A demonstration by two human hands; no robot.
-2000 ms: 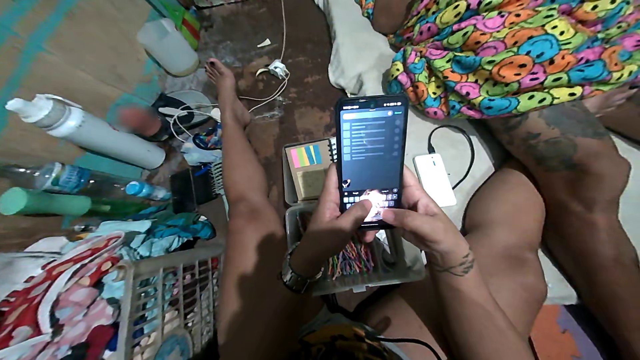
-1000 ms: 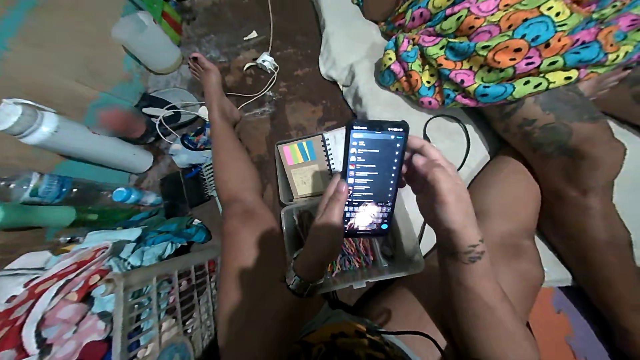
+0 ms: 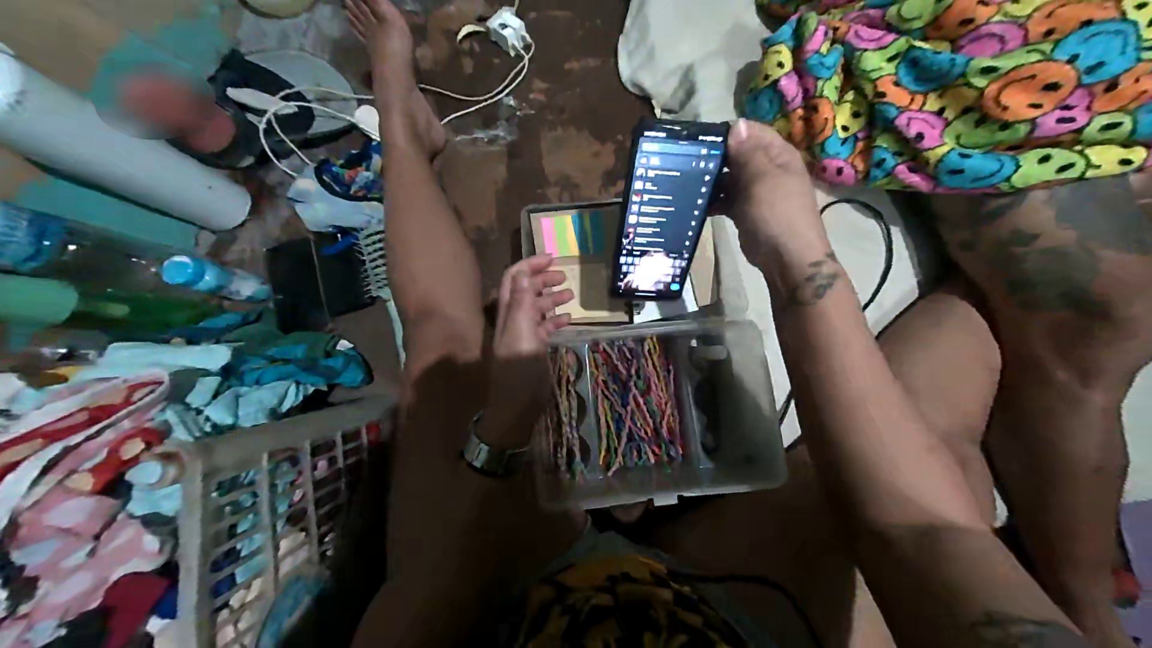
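Observation:
My right hand (image 3: 765, 189) grips a smartphone (image 3: 670, 211) by its upper right edge; its lit screen shows a list and a bright reflection. To the left of the phone, my left hand (image 3: 531, 306) holds nothing, its fingers apart, near a notebook with coloured sticky tabs (image 3: 571, 234). Below the phone lies a clear plastic divided box (image 3: 747, 405) between my legs. Multicoloured braided cords (image 3: 634, 405) fill its middle compartment, more lie in the left one, and dark items are in the right one. The phone partly hides the notebook.
At the left are a plastic basket (image 3: 193, 522) with clothes, several bottles, and a white flask (image 3: 117, 144). A white cable with an adapter (image 3: 508, 31) lies on the floor. Another person sits at the right beside smiley-print fabric (image 3: 972, 90). A black cable (image 3: 886, 234) curves nearby.
Both hands were at the phone two seconds ago. My left hand has let go and moved left of it. My right hand has shifted to the phone's upper edge, and the phone now tilts.

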